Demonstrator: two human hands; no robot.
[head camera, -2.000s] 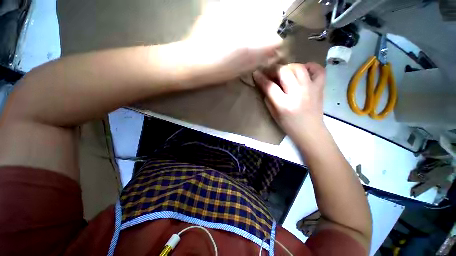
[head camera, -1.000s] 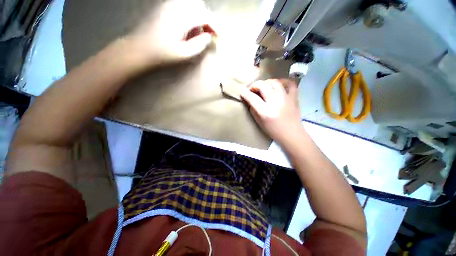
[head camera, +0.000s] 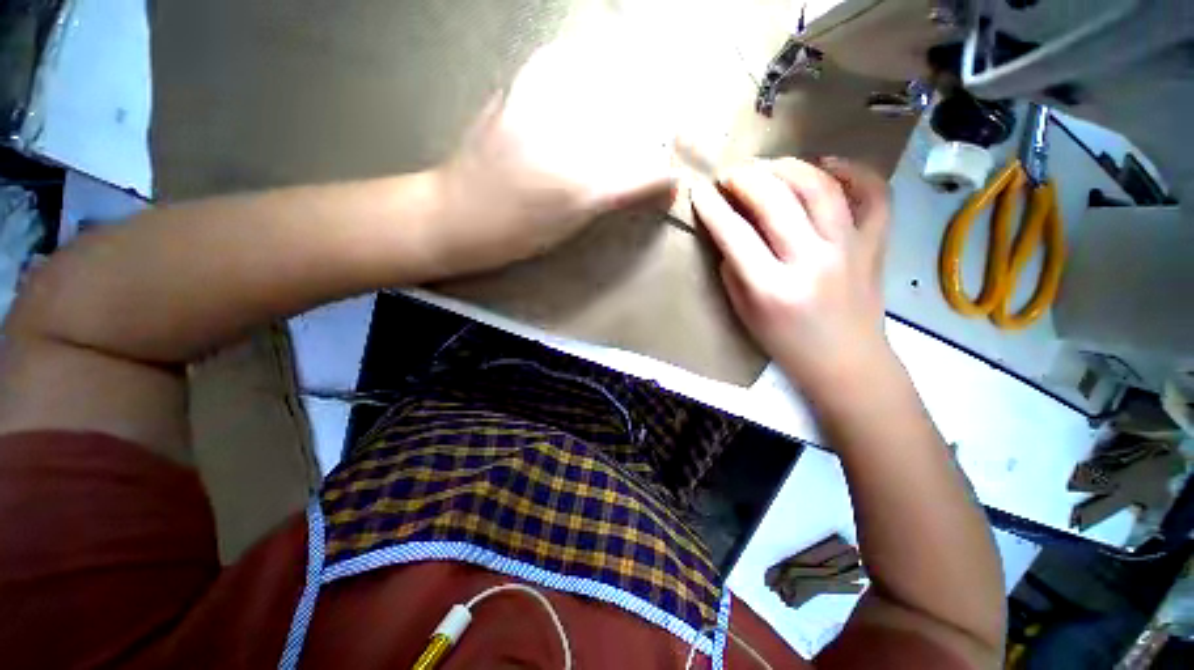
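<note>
A large taupe fabric panel (head camera: 341, 79) lies over the white machine table, washed out by the lamp at its middle. My left hand (head camera: 563, 157) lies flat on the panel, its fingertips in the glare close to my right fingertips. My right hand (head camera: 799, 249) pinches a small placket strip (head camera: 695, 162) at a dark slit (head camera: 677, 221) in the panel. The presser foot and needle (head camera: 790, 63) are just above and right of the hands, not touching them.
Orange-handled scissors (head camera: 1004, 249) lie behind the machine head, beside a white knob (head camera: 958, 165). A strip bundle (head camera: 818, 571) sits on the lower shelf. More taupe pieces (head camera: 1129, 474) lie at the table's right end. A panel stack (head camera: 246, 445) is at lower left.
My left hand has come back right from the panel's upper left and lies flat beside my right hand. The view has shifted, so the machine and scissors sit further right.
</note>
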